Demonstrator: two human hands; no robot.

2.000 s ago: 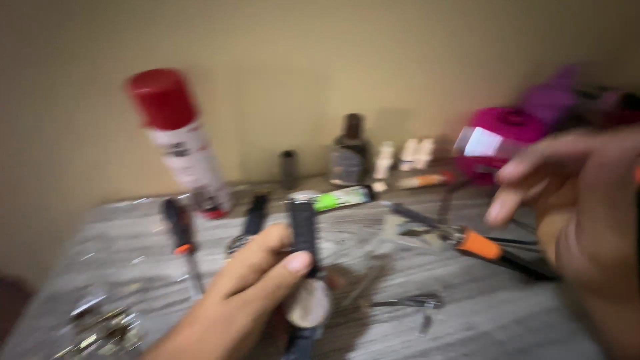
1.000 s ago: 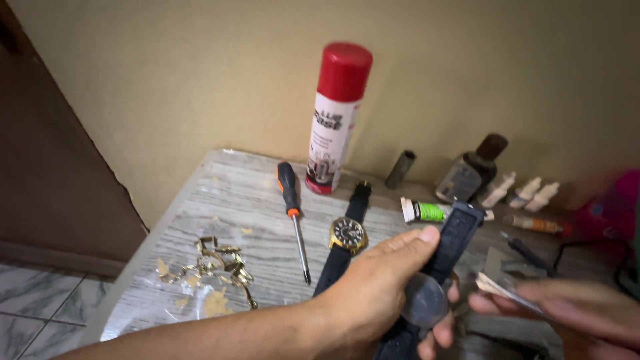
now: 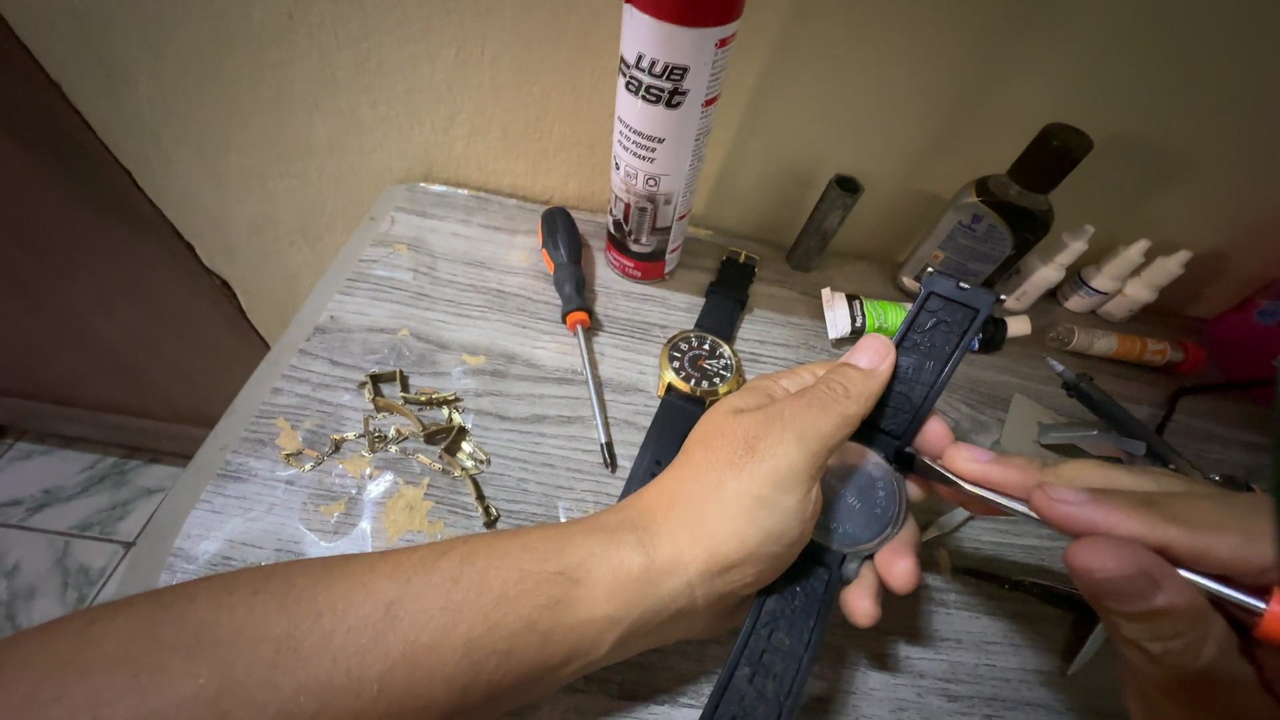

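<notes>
A wristwatch with a black rubber strap lies back side up in my left hand, gripped at the case and upper strap. My right hand holds a screwdriver by its thin metal shaft; its tip touches or nearly touches the joint between case and upper strap. Part of its orange handle shows at the right edge. Behind my left wrist lies a second watch with a gold-coloured case, dial up, its black strap partly hidden by my hand.
A Phillips screwdriver lies near a Lub Fast spray can. Gold-coloured bracelet pieces lie at left. Behind the held watch are a metal tube, a dark bottle, a green tube, small white dropper bottles and a soldering iron.
My right hand has come in to the held watch, bringing the screwdriver tip to the strap joint. My left hand keeps its hold on the watch. The view has shifted strongly.
</notes>
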